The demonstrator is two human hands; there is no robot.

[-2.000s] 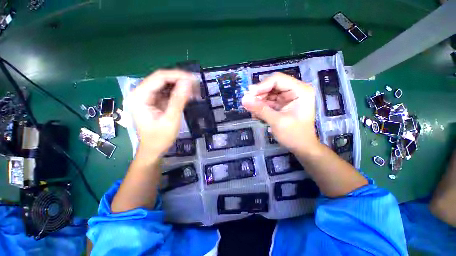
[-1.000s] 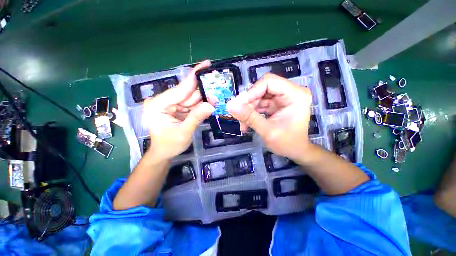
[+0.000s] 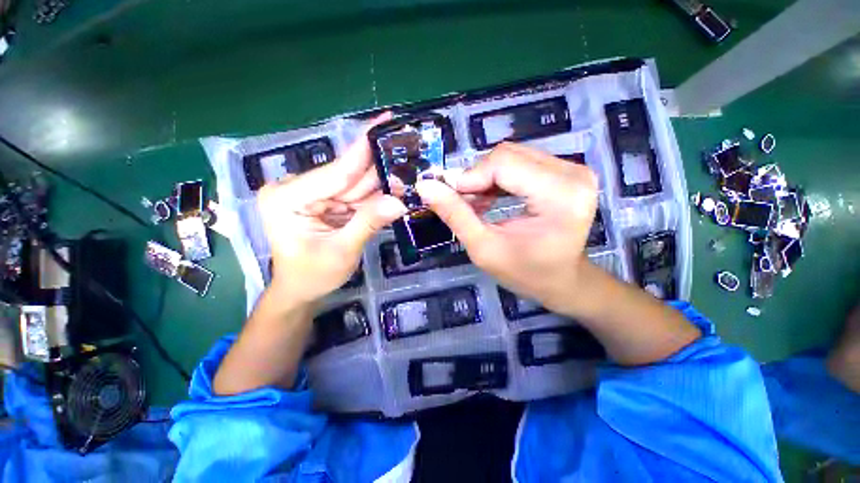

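Note:
A black phone housing (image 3: 384, 132) is held upright above the tray, with a silvery and bluish main board (image 3: 407, 156) lying in or against it. A small dark display (image 3: 431, 232) with a bright white edge hangs below the board. My left hand (image 3: 325, 212) grips the housing's left side with its fingers and thumb. My right hand (image 3: 523, 212) presses thumb and fingertips on the board's lower right part; the fingertips cover that spot. The whitish blister tray (image 3: 354, 384) lies below, with black phone housings (image 3: 432, 313) in its pockets.
Loose board-and-screen assemblies (image 3: 754, 212) and small rings lie right of the tray, with a smaller group (image 3: 191, 234) at left. A grey metal post (image 3: 764, 58) slants at upper right. A black fan (image 3: 99, 396) and cables are at left. Another person's arm shows at the right edge.
The held housing has come upright between both hands since the oldest frame, with board and display at it. Since one second ago, my right fingertips have shifted slightly on the board.

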